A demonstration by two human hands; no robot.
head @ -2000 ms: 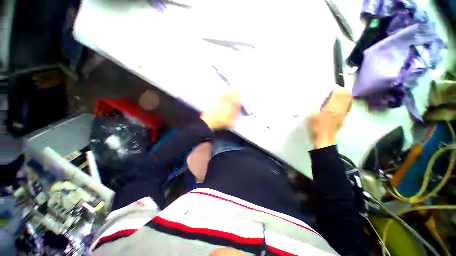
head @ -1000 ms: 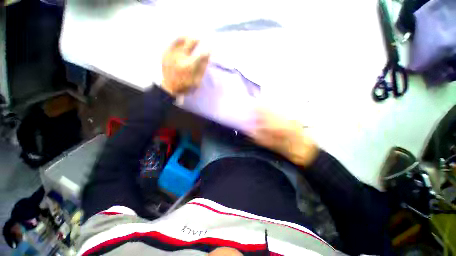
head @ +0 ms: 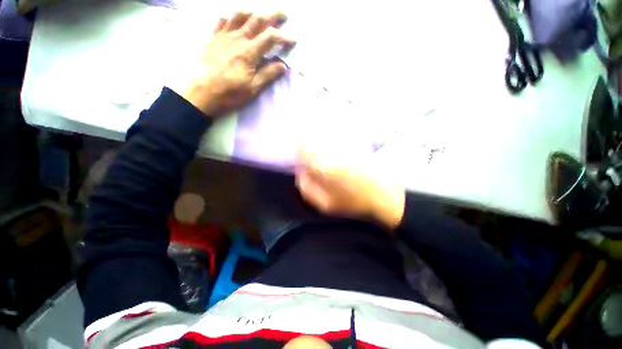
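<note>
A lilac fabric piece, partly bleached by glare, lies at the near edge of the white table. My left hand is palm down with its fingers spread, on the upper part of the fabric. My right hand is blurred at the table's near edge, its fingers at the fabric's lower right side. Whether they pinch the cloth cannot be told. Glare hides the fabric's right border.
Black-handled shears lie at the upper right of the white table, beside a crumpled lilac heap. Dark irons stand at the right edge. A red crate and a blue stool are below the table.
My left hand has moved up and its fingers have spread flat. My right hand has moved left along the near edge. The view has shifted, and the fabric shows further left.
</note>
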